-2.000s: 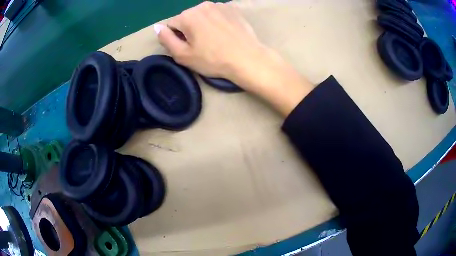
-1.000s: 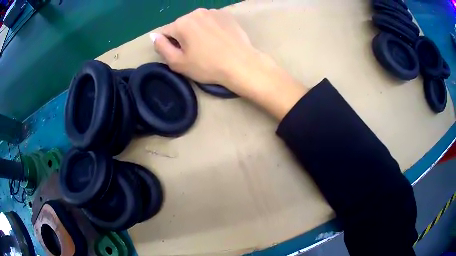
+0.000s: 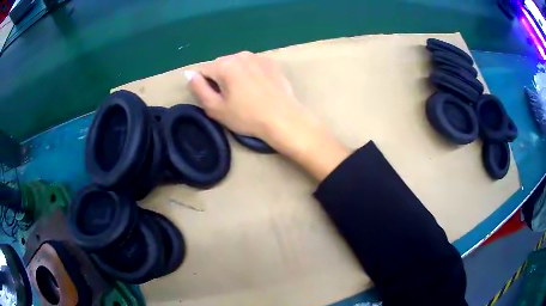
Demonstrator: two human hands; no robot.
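Note:
My right hand (image 3: 239,95) rests palm down near the far edge of the tan cardboard sheet (image 3: 239,239), fingers curled under and hidden. The dark edge of an ear pad (image 3: 254,143) shows beneath the hand and wrist; the rest is hidden, and I cannot tell whether the fingers grip it. Left of the hand, several black ear pads lean together, one facing up closest to the hand (image 3: 197,146) and one tilted at the far left (image 3: 117,140). A lower pile of pads (image 3: 99,216) lies nearer me. My left hand is not in view.
A second group of black ear pads (image 3: 453,118) lies at the right of the cardboard. At lower left are an orange-brown press fixture (image 3: 54,278), a shiny metal disc (image 3: 9,278) cut by the picture edge, and green metal parts. A dark green conveyor belt (image 3: 269,24) runs behind.
The camera view has shifted, so the cardboard and pads sit lower and more of the belt shows. My right hand keeps nearly the same pose and place over the pad.

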